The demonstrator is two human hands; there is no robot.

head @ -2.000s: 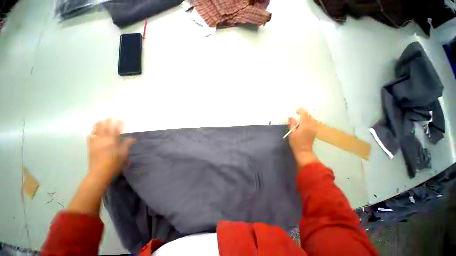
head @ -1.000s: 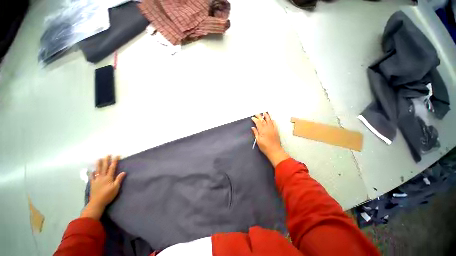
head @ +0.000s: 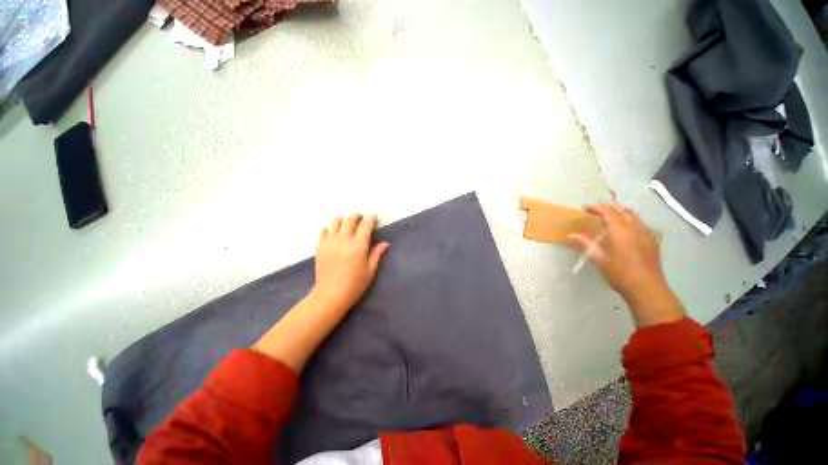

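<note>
A large dark grey garment piece (head: 436, 281) lies spread on the pale table in front of me, its far edge slanting up to a corner at the right. My left hand (head: 348, 259) rests flat on its far edge, holding nothing. My right hand (head: 626, 254) is right of the cloth, over the right end of the brown marking template (head: 552, 221), with a thin pale marking pen (head: 588, 254) between the fingers. Whether the fingers grip the card is unclear. A tiny white tag (head: 95, 370) shows at the cloth's left corner.
A mobile phone (head: 80, 174) and a red stick (head: 91, 106) lie at the left. Dark cloth (head: 77, 54), a plastic bag (head: 27, 36) and rust-red checked cloth (head: 227, 16) lie at the far side. Grey pieces with a white edge (head: 735, 118) lie at the right.
My left hand has moved right along the cloth's far edge. My right hand has left the cloth's corner and moved right to the brown template. The view has shifted right.
</note>
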